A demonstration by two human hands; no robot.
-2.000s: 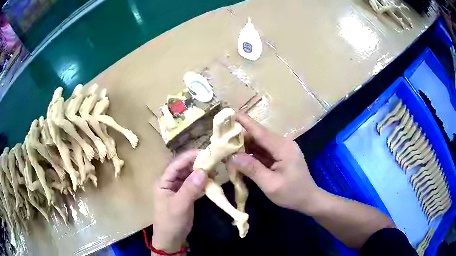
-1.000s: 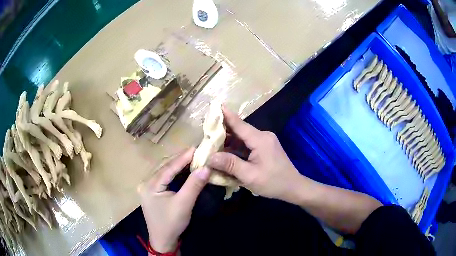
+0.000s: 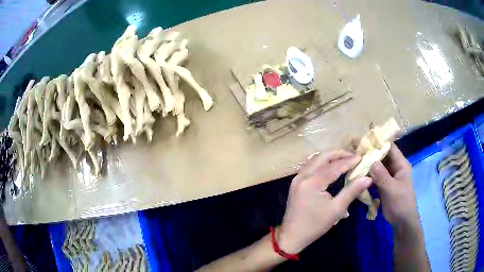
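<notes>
A cream joined figure body [image 3: 370, 155] is held between both hands above the table's near edge, right of the middle. Its squarish top points up and right, and a leg with a foot hangs down below. My left hand [image 3: 323, 199] grips it from the left with thumb and fingers. My right hand [image 3: 395, 183] grips it from the right, its fingers partly hidden behind the piece. The glue stand [image 3: 276, 98], with a yellowish crusted top, a red pad [image 3: 271, 79] and a white oval dish [image 3: 300, 65], stands on the table beyond my hands.
A pile of joined bodies [image 3: 122, 85] lies on the left of the brown table [image 3: 212, 159]. A white bottle [image 3: 351, 38] lies at the back right. Blue parts trays stand at lower left [image 3: 151, 239] and right [image 3: 427, 212]. Loose cream parts [image 3: 469, 48] lie far right.
The view has swung left, so the table things sit further right and the left tray shows. Both hands still hold the body, now further right in view and turned, with its top toward upper right.
</notes>
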